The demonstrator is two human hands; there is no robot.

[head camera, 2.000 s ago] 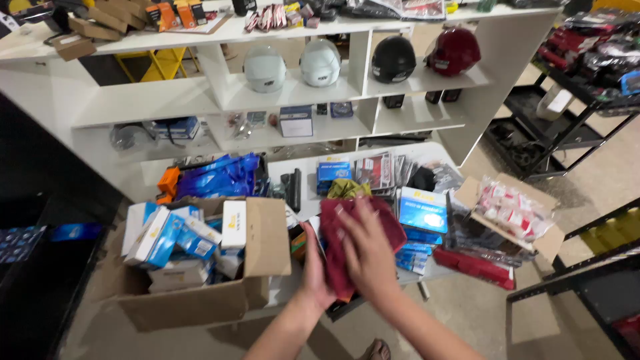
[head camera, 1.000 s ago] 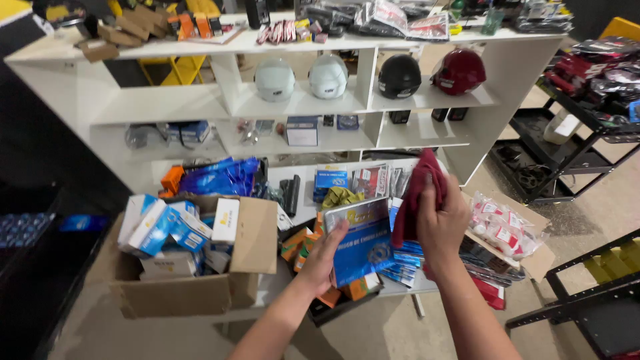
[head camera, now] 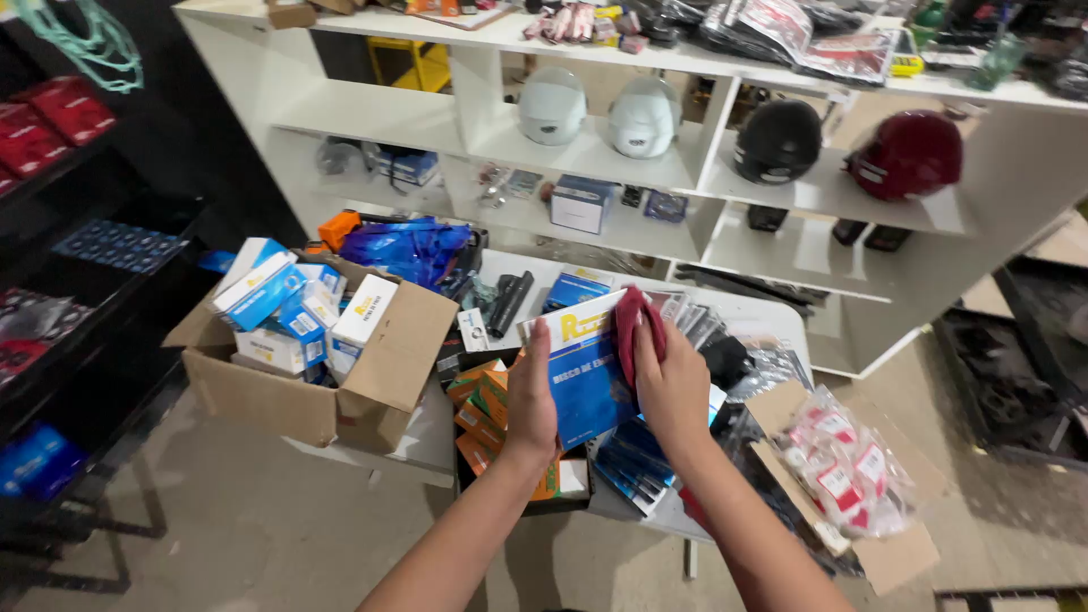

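A flat blue and white printed package (head camera: 586,382) is upright in front of me, held at its left edge by my left hand (head camera: 533,395). My right hand (head camera: 667,374) grips a dark red cloth (head camera: 639,331), which lies against the package's upper right side. Below and left of the package, orange and green boxes (head camera: 483,408) lie in a dark container, partly hidden by my left hand. Under my right hand is a stack of blue packages (head camera: 633,467) on the white table. Another blue box (head camera: 576,289) lies behind the held package.
An open cardboard box (head camera: 263,391) of blue and white boxes stands at left, and one with bagged red and white parts (head camera: 837,467) at right. White shelving (head camera: 595,157) with helmets (head camera: 778,140) is behind the table. A black rack (head camera: 93,195) stands at far left.
Two seconds ago both hands were on the red cloth over the table. A second ago my right hand held it raised beside the package; now the cloth touches the package. The view has moved closer.
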